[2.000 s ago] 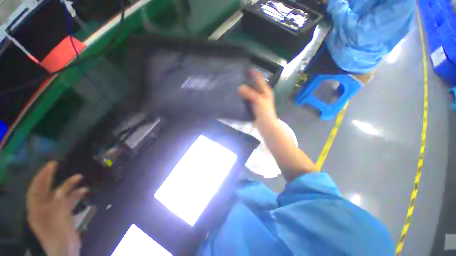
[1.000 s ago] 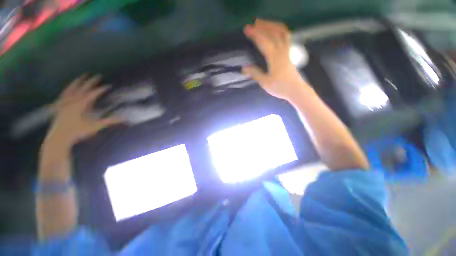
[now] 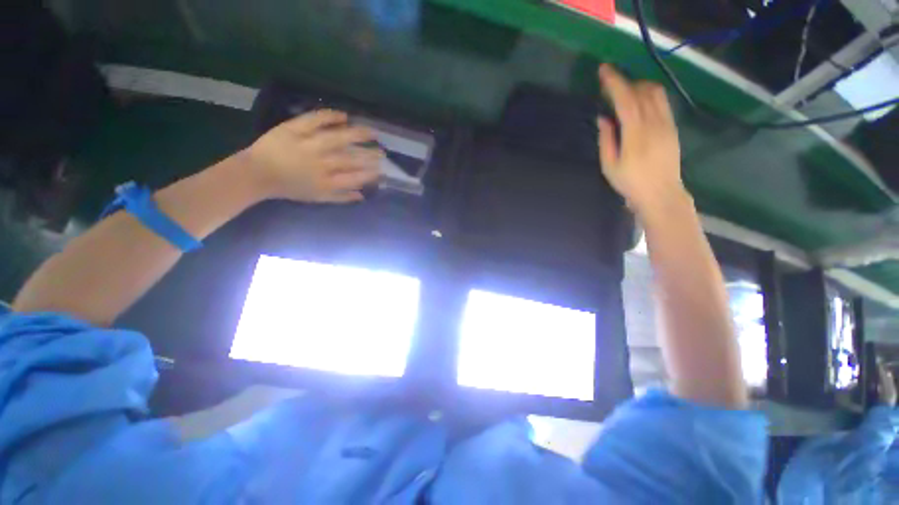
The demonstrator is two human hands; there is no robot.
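Two glowing white tablet screens lie side by side in black trays near my body, the left screen (image 3: pixel 327 314) and the right screen (image 3: pixel 527 345). Behind the left one, an open tray shows silver-white internals (image 3: pixel 404 158). Behind the right one lies a dark, unlit unit or tray (image 3: pixel 532 197). My left hand (image 3: pixel 320 158) lies over the open tray, its fingers partly covering the internals; its grip is unclear. My right hand (image 3: pixel 641 138), slightly blurred, is at the dark unit's far right corner with thumb and fingers apart, seemingly empty.
The dark green bench (image 3: pixel 552 59) runs behind the trays, with a black cable (image 3: pixel 680 89) at upper right. More trayed units, one with a shiny screen (image 3: pixel 843 340), stand to the right. Another person's blue sleeve (image 3: pixel 838 468) shows at lower right.
The view has turned. The dark unit held by my right hand at first now seems to cover the far right place, where internals showed. My left hand has moved onto the far left tray.
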